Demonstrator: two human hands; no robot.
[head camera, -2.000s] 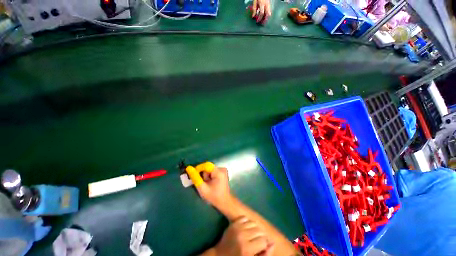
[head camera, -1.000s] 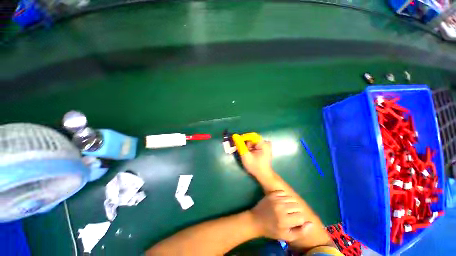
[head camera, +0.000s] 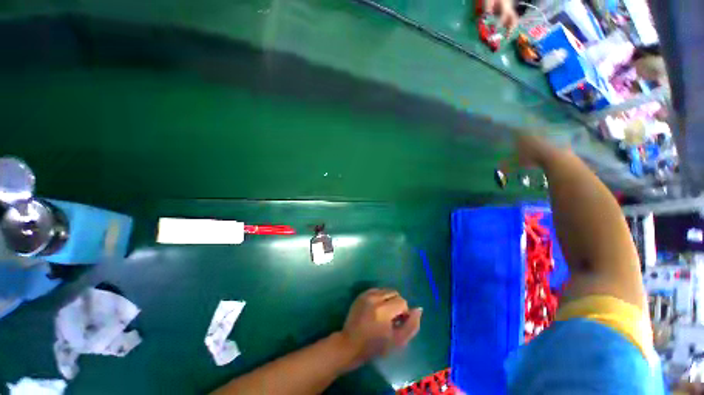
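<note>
A small module with a grey-white square face and a short dark tail (head camera: 322, 248) lies loose on the green bench. My left hand (head camera: 382, 324) is curled low over the bench, below and right of the module; a dark spot shows between its fingers, and I cannot tell whether it is a held thing or shadow. My right arm reaches forward across the blue bin of red clamps (head camera: 488, 301). My right hand (head camera: 534, 151) is blurred, just above the small dark unit (head camera: 500, 178); its fingers and any hold cannot be made out.
A sticky roller (head camera: 201, 231), crumpled wipes (head camera: 96, 320), another wipe (head camera: 223, 332) and a light-blue pump bottle (head camera: 93, 231) are at the left. A thin blue stick (head camera: 429, 275) lies beside the bin. Red clamps (head camera: 429, 384) show at the bottom edge. Another person's hand (head camera: 506, 14) is across the bench.
My right hand has left the module on the bench and moved forward and right over the bin. My left hand no longer rests on my right forearm. The view has turned.
</note>
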